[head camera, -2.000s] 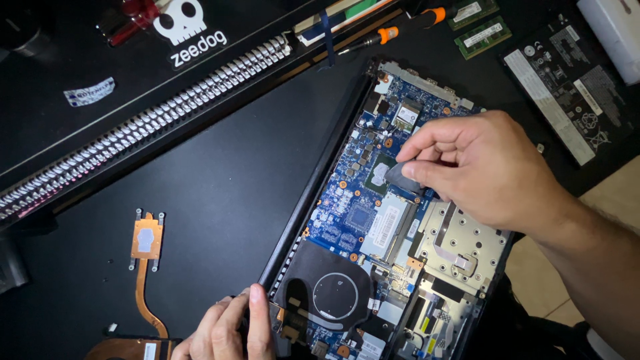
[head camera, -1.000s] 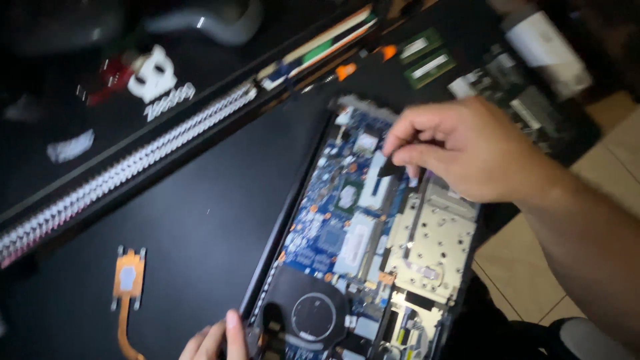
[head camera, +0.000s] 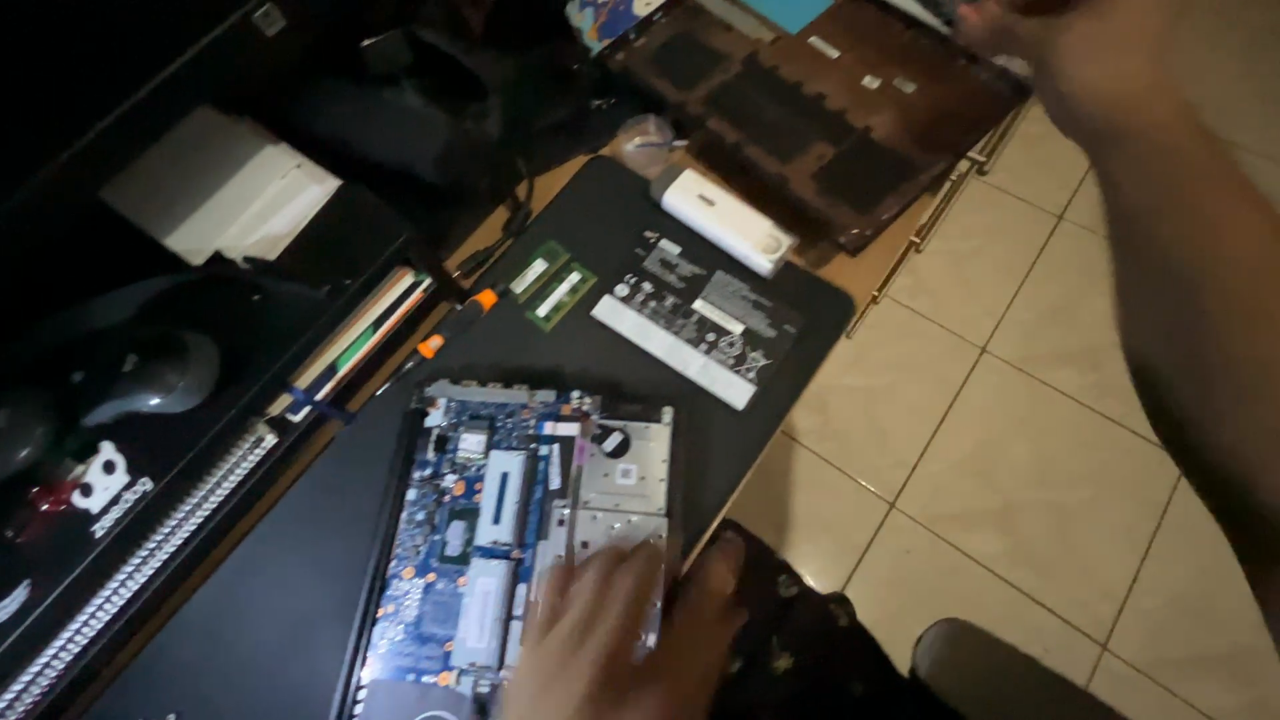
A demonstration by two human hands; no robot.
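Note:
An opened laptop (head camera: 480, 560) with its blue motherboard (head camera: 435, 600) bared lies on the black desk mat (head camera: 260, 600). My left hand (head camera: 630, 630), blurred, is over the laptop's lower right part and its edge, fingers spread; whether it touches or grips the edge is unclear. At the top right, my right hand (head camera: 1060, 40) is by the far corner of the brown laptop bottom cover (head camera: 800, 110). It is dark and blurred, partly cut off by the frame, and a pale thing shows near its fingers. The laptop battery (head camera: 700, 320) lies beyond the laptop.
Two green memory modules (head camera: 553, 285) and an orange-and-black screwdriver (head camera: 455, 325) lie left of the battery. A white box-shaped device (head camera: 725, 220) and a small clear container (head camera: 647, 143) stand near the cover. The desk edge borders a tiled floor (head camera: 960, 400). A computer mouse (head camera: 150, 375) is at left.
My right hand has left the motherboard and reached out to the far right. My left hand has moved from the laptop's fan end to its right side. The view has swung right.

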